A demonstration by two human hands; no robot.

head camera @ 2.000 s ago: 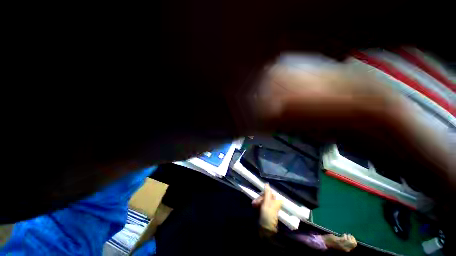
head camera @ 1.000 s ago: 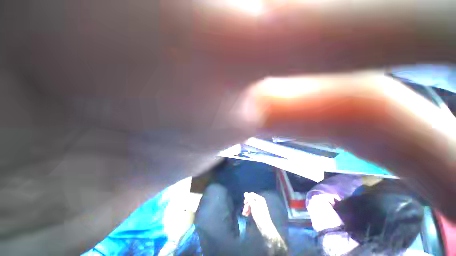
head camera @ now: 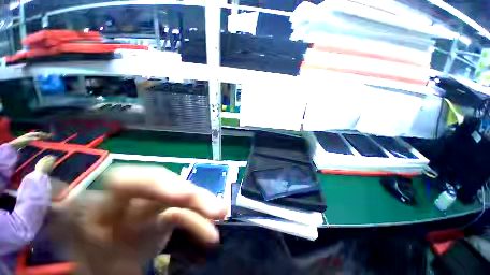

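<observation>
My left hand (head camera: 139, 209) is large and blurred, close to the camera at lower left. Its fingers point right, with a gap between them, and nothing shows in them. My right hand is not in view. Behind the fingertips, a blue tablet back cover (head camera: 209, 176) lies on white sheets, partly hidden by the hand. Right of it is a black tray (head camera: 252, 185) with a glossy dark screen unit (head camera: 285, 181) lying tilted on it. White foam sheets (head camera: 279, 210) stick out under the black tray.
A white foam tray (head camera: 322, 161) holding dark units sits right on the green bench (head camera: 354, 198). A small black device (head camera: 398, 189) lies before it. At left, another person's hands (head camera: 45, 163) are over orange-red trays (head camera: 96, 161). A white shelf post (head camera: 215, 118) stands behind the bench.
The view has lifted from the lap area to the bench and shelf. The hand that covered much of the lens has moved back to lower left. The hand seen low near the lap no longer shows.
</observation>
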